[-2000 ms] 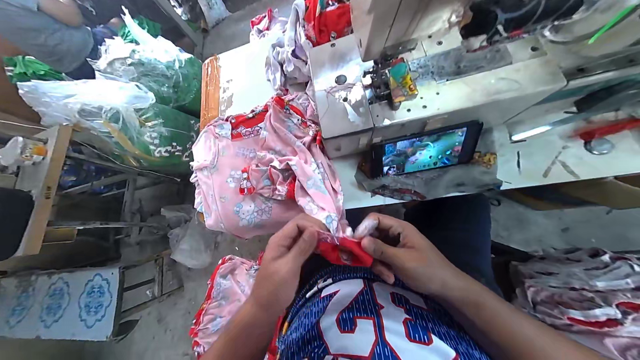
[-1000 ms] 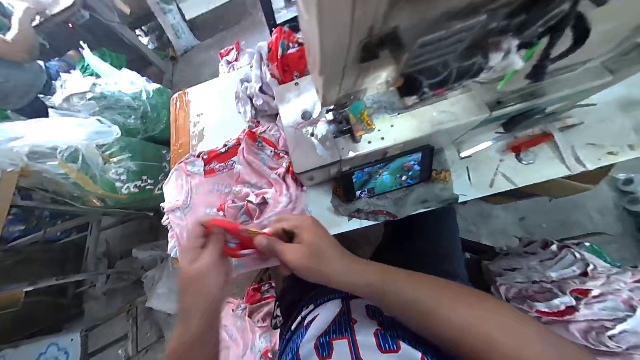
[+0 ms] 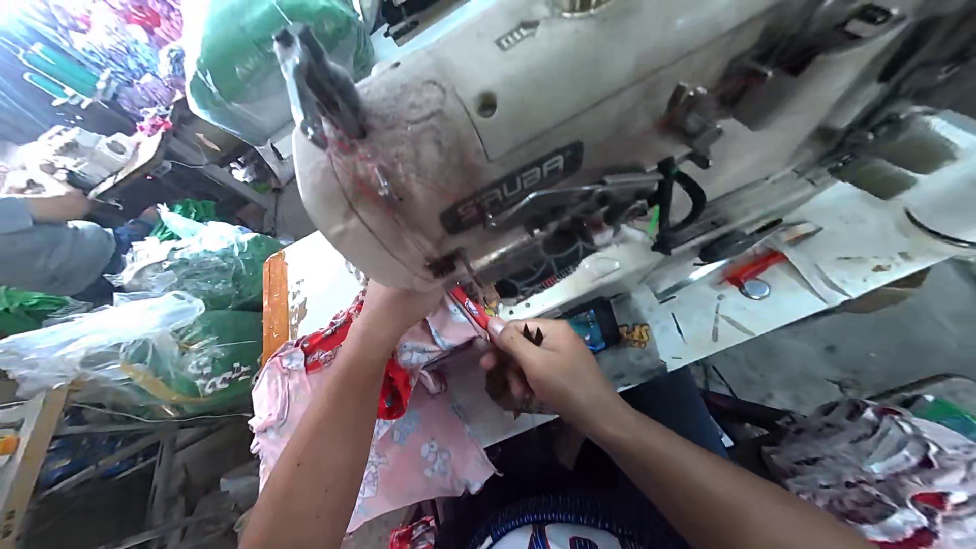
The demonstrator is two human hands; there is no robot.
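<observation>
My right hand [image 3: 545, 366] pinches the end of a narrow red fabric band [image 3: 470, 307] between thumb and finger, just below the needle area of a Siruba sewing machine [image 3: 427, 152]. A small dark pointed tool, perhaps thread snips [image 3: 531, 334], shows in the same hand. My left hand [image 3: 400, 309] is at the band's other side, its fingers hidden behind the machine head, so its grip cannot be seen. Beneath and beside my left forearm, a pink printed garment [image 3: 427, 450] with red trim hangs over the table edge.
A phone [image 3: 593, 324] lies on the machine table, partly behind my right hand. A red-handled tool [image 3: 755, 268] rests farther right on the tabletop [image 3: 701, 320]. Wrapped green bundles [image 3: 206, 358] stand at left, near another person [image 3: 53, 236]. Folded garments [image 3: 877, 473] are piled at lower right.
Both hands have moved from in front of my body up to the sewing machine, bringing the red band under its head. The view has moved much closer to the machine.
</observation>
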